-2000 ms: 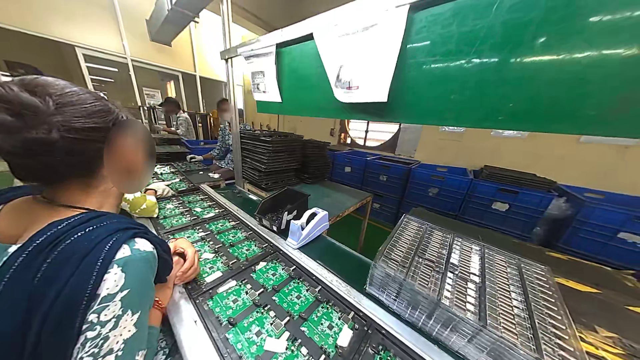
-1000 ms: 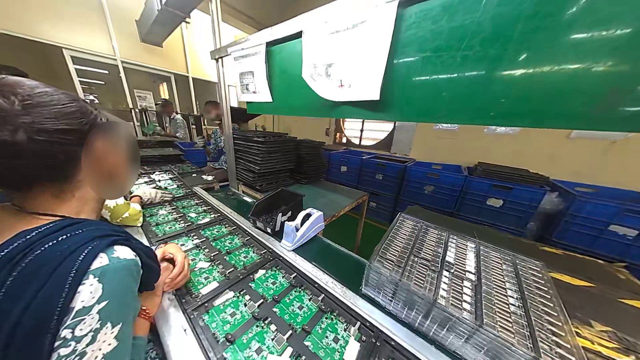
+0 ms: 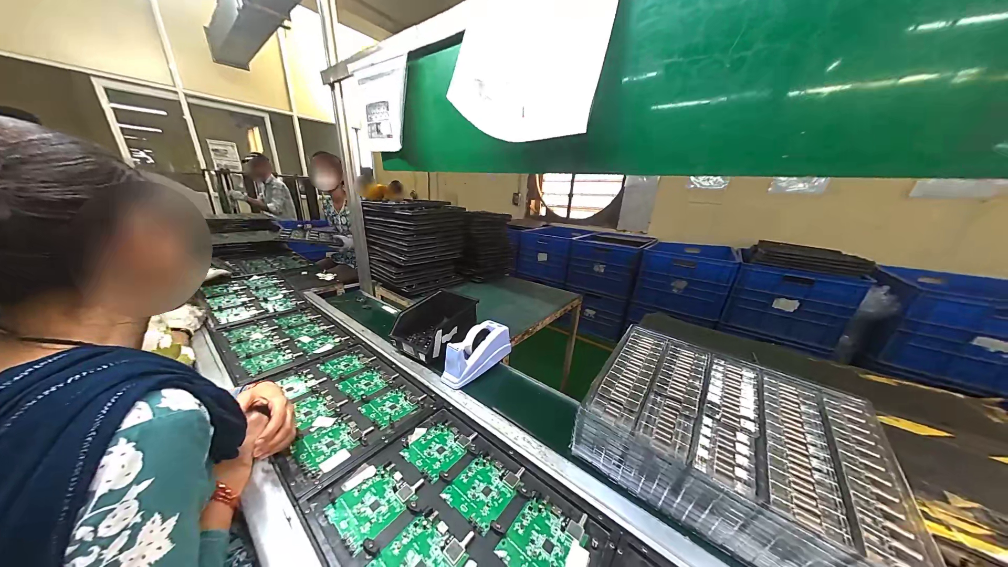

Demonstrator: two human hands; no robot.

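Observation:
Neither my left hand nor my right hand shows in the head view. Green circuit boards (image 3: pixel 479 490) with metal-cased parts lie in black trays (image 3: pixel 346 482) that form a line running away to the upper left. A co-worker's clasped hands (image 3: pixel 270 419) rest at the near left edge of this line. Beyond the metal rail stand a white and violet tape dispenser (image 3: pixel 476 354) and a black bin (image 3: pixel 435 324) holding small dark parts. Clear plastic trays (image 3: pixel 728 429), stacked at the right, hold rows of small metal parts.
A co-worker (image 3: pixel 118 378) sits close at the left; others are farther back. Black trays stand in tall stacks (image 3: pixel 411 244) behind a green-topped table (image 3: pixel 535 303). Blue crates (image 3: pixel 685 283) line the wall. A green panel (image 3: pixel 740 87) with hanging papers spans the upper right.
The co-worker at the left has their hands clasped in all frames. The farther seated co-worker's arms have moved, and flat items now show near their hands.

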